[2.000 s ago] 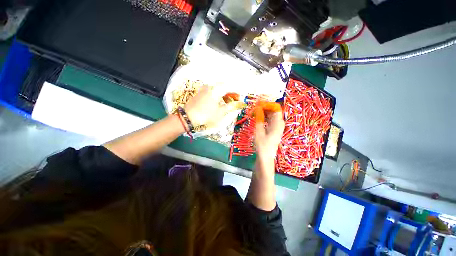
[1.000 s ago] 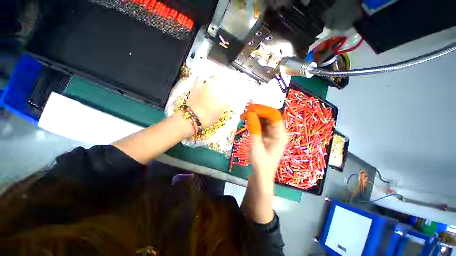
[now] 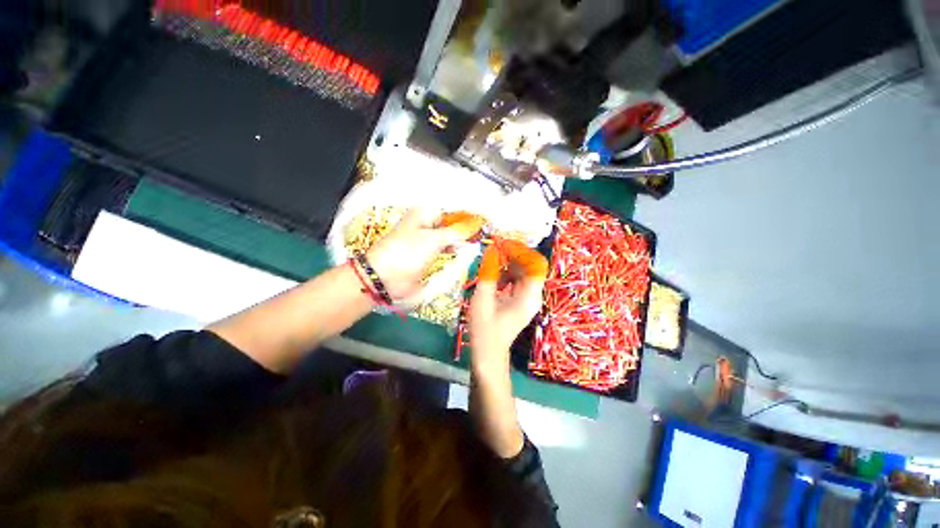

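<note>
My left hand, with an orange cover at its fingertips, is over the heap of small gold parts on a pale, brightly lit dish or bag. My right hand, with orange-covered thumb and fingertip, is pinched close beside it. The fingertips of both hands nearly meet; a small dark-tipped piece seems to lie between them, too small to tell which hand grips it. The loose red pieces are partly hidden by my right hand. The black tray of red pieces is right of it.
A dark metal machine block stands beyond my hands, with a ribbed silver tube reaching it from the right. A large black tray with rowed red-tipped parts is upper left. A white strip lies near left. A small parts box is right.
My left hand has lifted from the gold heap and moved right to meet my right hand's fingertips. The camera view has shifted, so the red tray and machine sit further left.
</note>
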